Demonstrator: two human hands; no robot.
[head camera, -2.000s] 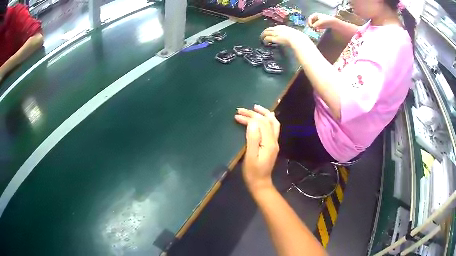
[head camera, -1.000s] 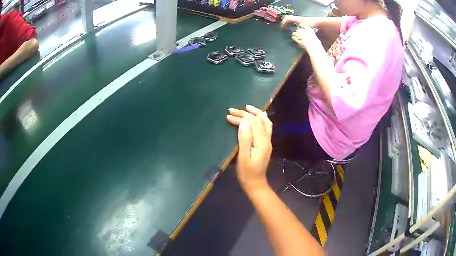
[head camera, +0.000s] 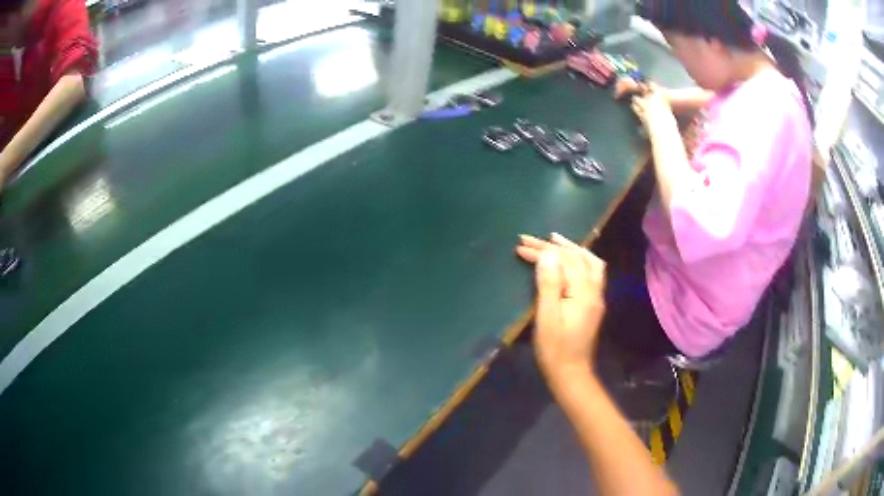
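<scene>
My right hand (head camera: 569, 300) rests at the wooden edge of the green bench (head camera: 320, 281), fingertips over the top. Its fingers are loosely extended and slightly bent, and nothing shows in it. My left hand is not in view. Beyond my right hand, a loose cluster of several black and silver units (head camera: 550, 145) lies on the bench. Other dark units (head camera: 482, 99) lie near the metal post. A dark unit (head camera: 8, 260) is cut off by the left edge, beyond the white strip (head camera: 208, 207).
A person in pink (head camera: 741, 203) sits at right, hands together over the bench. A person in red (head camera: 48, 68) is at far left. A metal post (head camera: 411, 58) stands on the bench, a blue tool (head camera: 446, 113) at its foot. A parts tray (head camera: 514, 48) is at the back.
The view has swung left, so the bench and my right hand appear further right. A dark unit now shows at the left edge. The neighbour's hands have come together.
</scene>
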